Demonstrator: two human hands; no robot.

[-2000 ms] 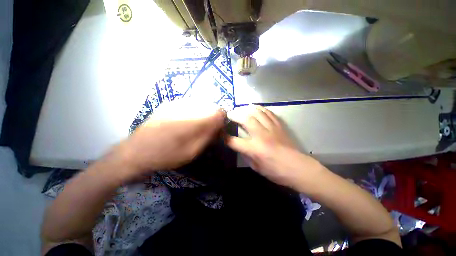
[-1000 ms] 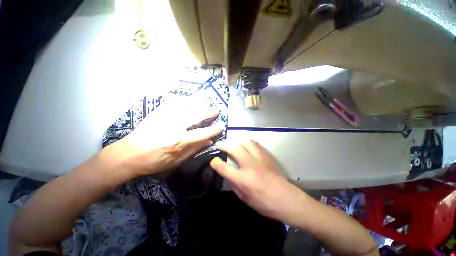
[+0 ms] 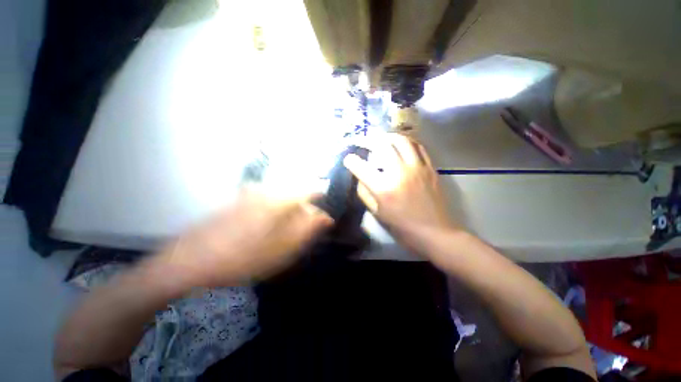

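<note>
A black fabric piece point(image 3: 344, 195) runs from near the needle down over the table's front edge, between my hands. My right hand point(image 3: 403, 183) lies on its upper end, thumb and fingers gripping it just below the needle area. My left hand point(image 3: 261, 231) is blurred, with its fingers closed at the black fabric's left side. A little printed fabric point(image 3: 361, 119) shows under the presser foot area, washed out by the lamp. The cream sewing machine point(image 3: 523, 33) spans the top of the view.
Pink-handled thread snips point(image 3: 539, 137) lie on the machine bed at right. Long black cloth point(image 3: 71, 112) lies at far left. Pale printed fabric point(image 3: 213, 321) hangs below the table's front edge. A red plastic crate point(image 3: 623, 298) stands lower right.
My right hand has moved up toward the needle, with the black fabric's end. My left hand has moved down from the printed fabric, which shows less. The camera view has shifted.
</note>
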